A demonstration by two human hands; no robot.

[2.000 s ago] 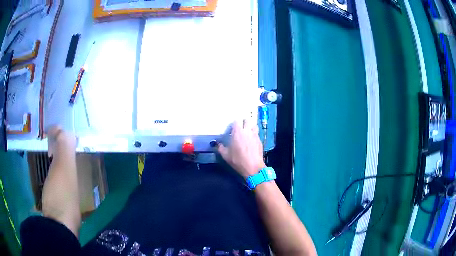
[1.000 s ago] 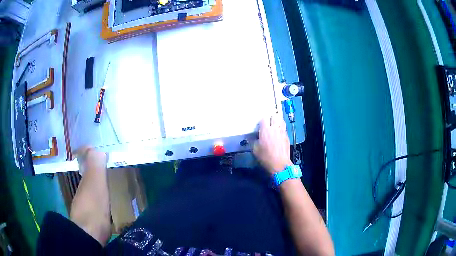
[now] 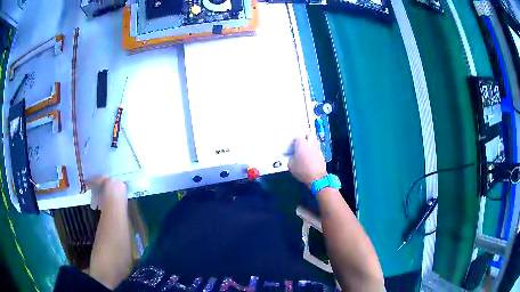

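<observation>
The white bench top (image 3: 245,102) lies in front of me. An open laptop base (image 3: 208,14) sits in an orange-bordered holding fixture (image 3: 188,39) at the back, cut off by the top edge. My left hand (image 3: 109,191) is at the bench's front left edge, blurred. My right hand (image 3: 307,161) is at the front right corner, right of a dark round button (image 3: 277,164). No object shows in either hand; the finger shapes are unclear. A red emergency stop button (image 3: 252,173) is on the front edge, with two more dark buttons (image 3: 224,174) left of it.
An orange-and-black screwdriver (image 3: 117,128) and a black strip (image 3: 102,88) lie on the left bench top. Orange-and-white brackets (image 3: 52,122) and a flat black battery (image 3: 23,159) are at far left. An air regulator (image 3: 323,108) stands at right. A cabled electric screwdriver (image 3: 419,222) is beyond.
My right hand has moved from the rightmost dark button to the bench's right corner. My left hand stays at the front edge. The view has shifted, showing more of the laptop base.
</observation>
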